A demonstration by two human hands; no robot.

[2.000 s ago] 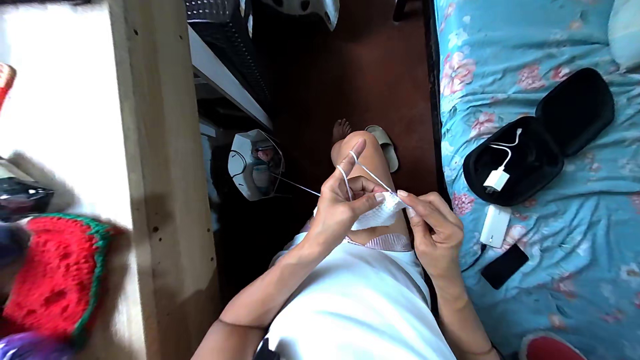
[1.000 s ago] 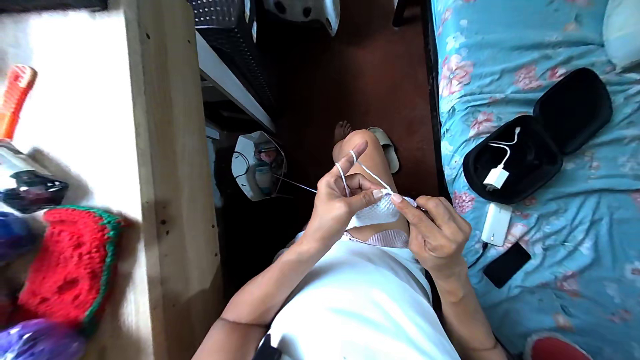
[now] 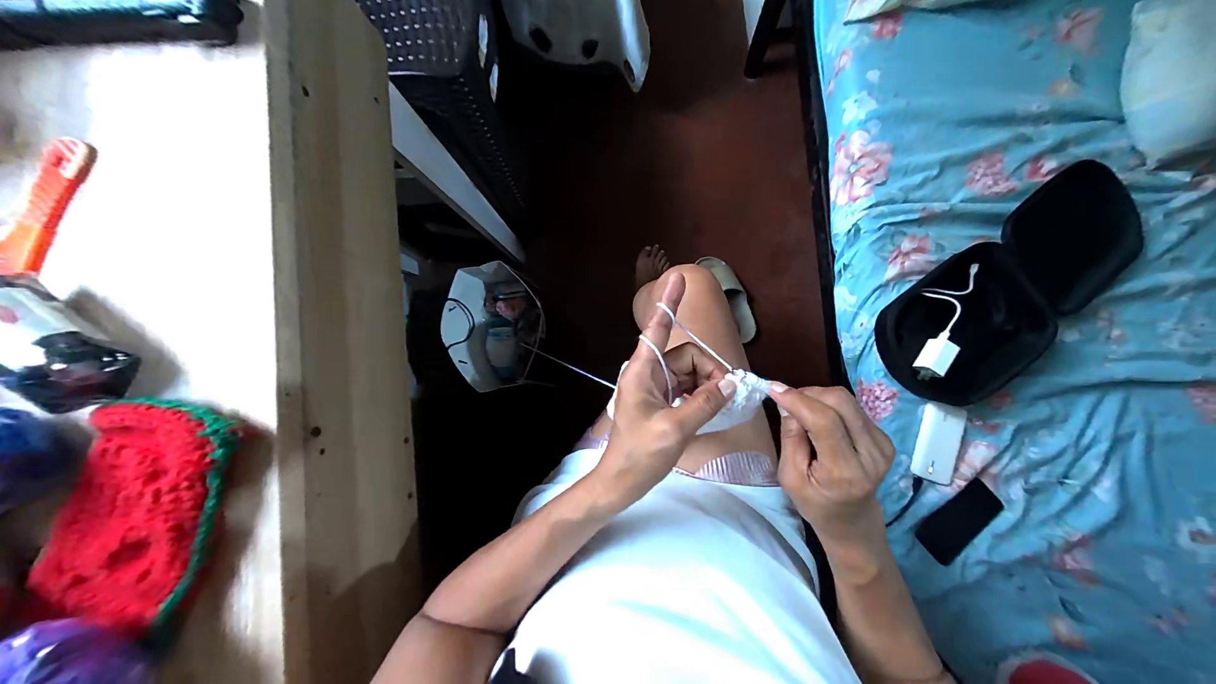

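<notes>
White crocheted work [image 3: 747,397] lies over my lap, pinched at its upper edge between the thumb and fingers of my left hand [image 3: 665,399]. White yarn [image 3: 570,365] runs from a white bag [image 3: 472,361] at the left to my left hand, loops around its raised index finger and slants down to the work. At the right edge of the work is my right hand [image 3: 836,442], its thumb and index finger closed together at the stitches. A thin tool in that grip is too small to make out.
On the wooden table at left lie a red crocheted piece with green edging [image 3: 142,513], an orange handle [image 3: 49,204] and plastic-wrapped items. The bed [image 3: 1064,570] at right bears an open black case [image 3: 964,323], a white power bank [image 3: 939,444] and a black phone [image 3: 959,521].
My right hand has shifted slightly about the edge of the white work. My left hand keeps its hold, with the yarn still looped on the raised finger.
</notes>
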